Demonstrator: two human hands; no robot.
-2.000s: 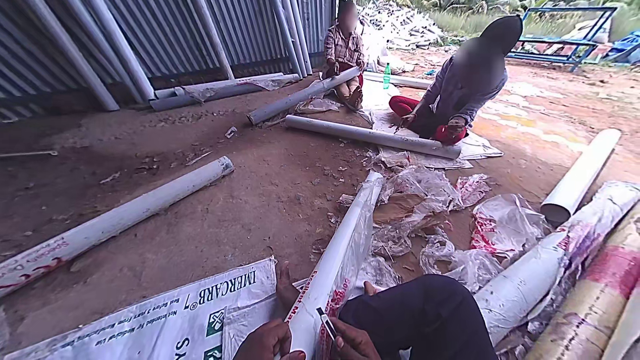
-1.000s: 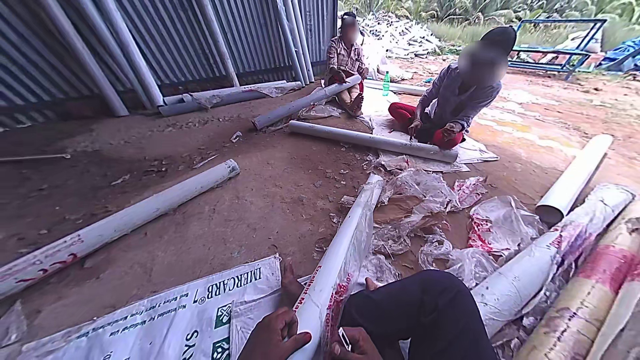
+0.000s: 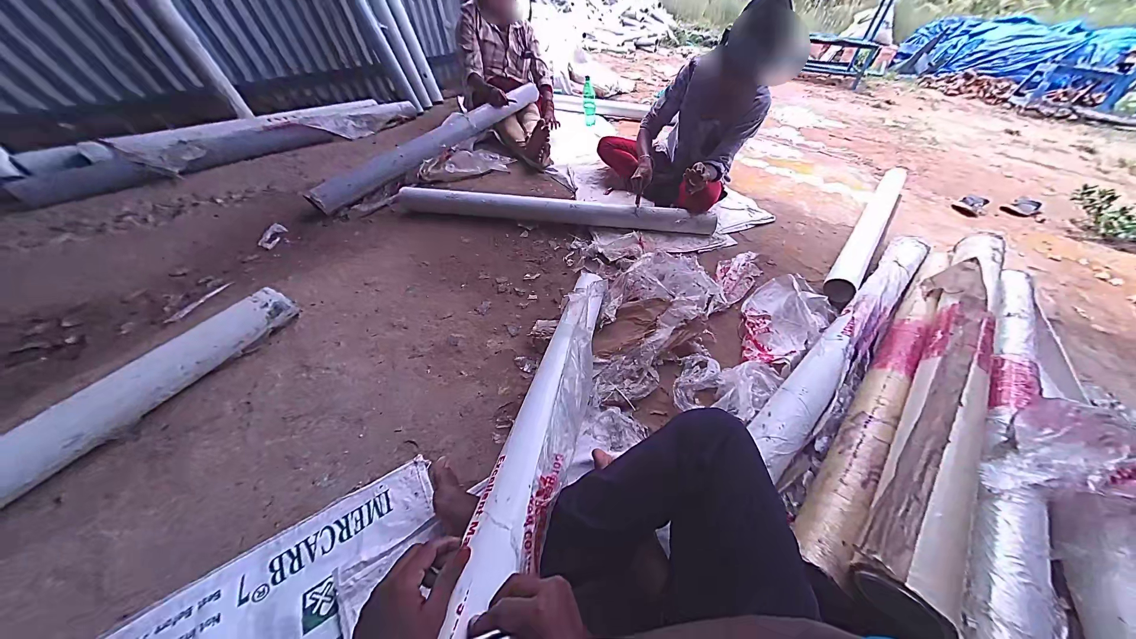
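A white plastic pipe (image 3: pixel 519 444), partly in clear film with red print, lies lengthwise between my hands, beside my bent leg in dark trousers. My left hand (image 3: pixel 413 586) rests against the pipe's left side near the bottom edge. My right hand (image 3: pixel 532 608) lies on the pipe's right side, its fingers curled around a small tool (image 3: pixel 488 634) that shows only as a metallic bit; its kind cannot be told. A printed woven sack (image 3: pixel 293 568) is spread under the pipe at the left.
Loose plastic film (image 3: pixel 661 288) lies beyond the pipe. Wrapped pipes (image 3: pixel 852 479) lie at the right, another pipe (image 3: pixel 142 390) at the left. Ahead, a person (image 3: pixel 710 115) sits behind a grey pipe (image 3: pixel 559 209); a second person (image 3: pixel 506 53) sits farther back, holding a pipe (image 3: pixel 426 146).
My right hand has moved onto the pipe; the tool, plainer two seconds ago, is now mostly hidden. The view has shifted to the right.
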